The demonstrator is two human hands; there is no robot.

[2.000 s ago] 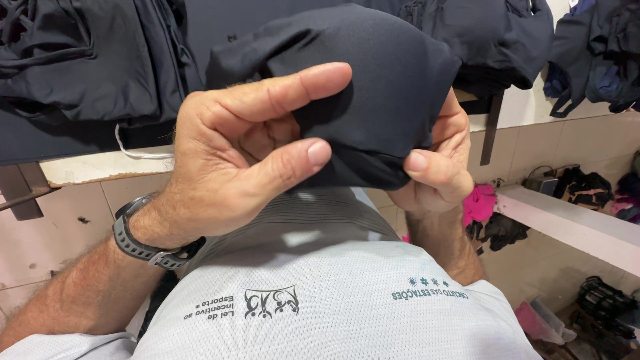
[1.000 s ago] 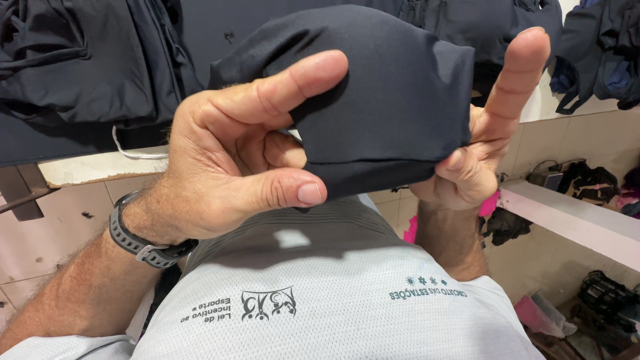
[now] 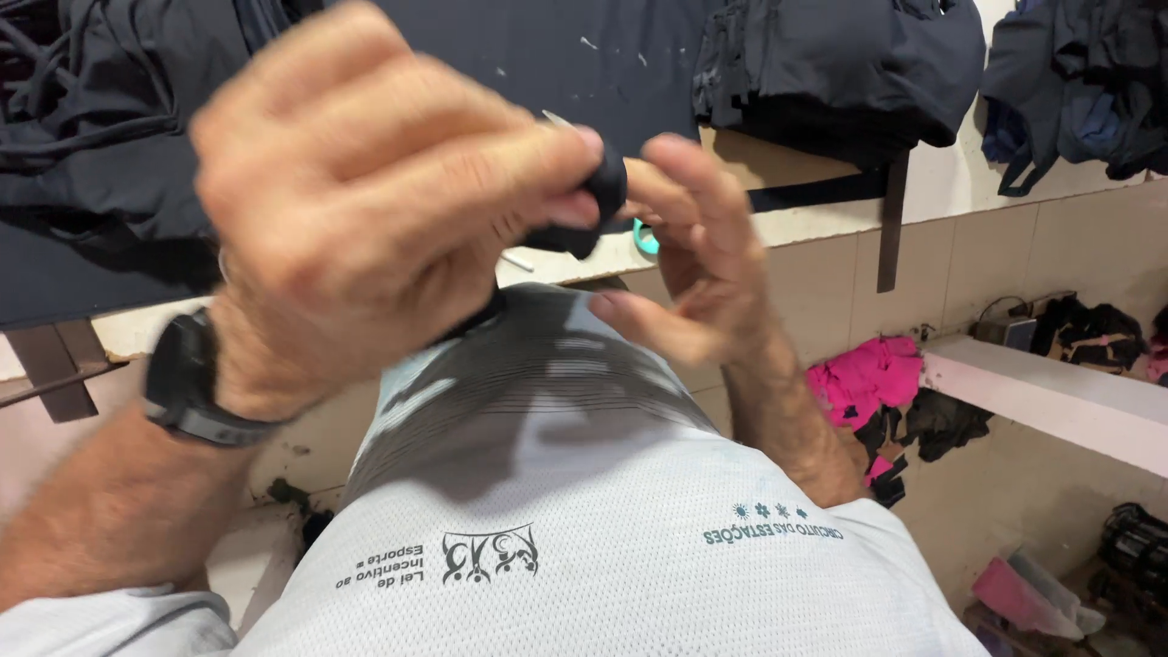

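My left hand (image 3: pixel 392 173), blurred and wearing a dark wristwatch (image 3: pixel 196 383), pinches a bunched piece of dark navy fabric (image 3: pixel 598 196) between thumb and fingers. Most of that fabric is hidden behind the hand. A pale pointed sliver (image 3: pixel 557 119) shows by the left fingertips; what it is cannot be told. Just right of the fabric is my right hand (image 3: pixel 698 246), fingers spread and thumb apart. Its fingertips come close to the cloth; whether they touch it is unclear. Between the hands, a teal ring (image 3: pixel 646 237), perhaps a scissors handle, lies at the table edge.
Piles of dark garments (image 3: pixel 839 73) lie on the table, with another pile at the left (image 3: pixel 82 146). Dark cloth (image 3: pixel 566 64) covers the middle. Lower right are pink fabric scraps (image 3: pixel 867 374), a white beam (image 3: pixel 1049 392) and a pink plastic container (image 3: pixel 1022 598).
The dark fabric was spread between both hands as a rounded piece; now it is bunched small in my left hand. My left hand has turned over, and my right hand has come off the fabric's right side.
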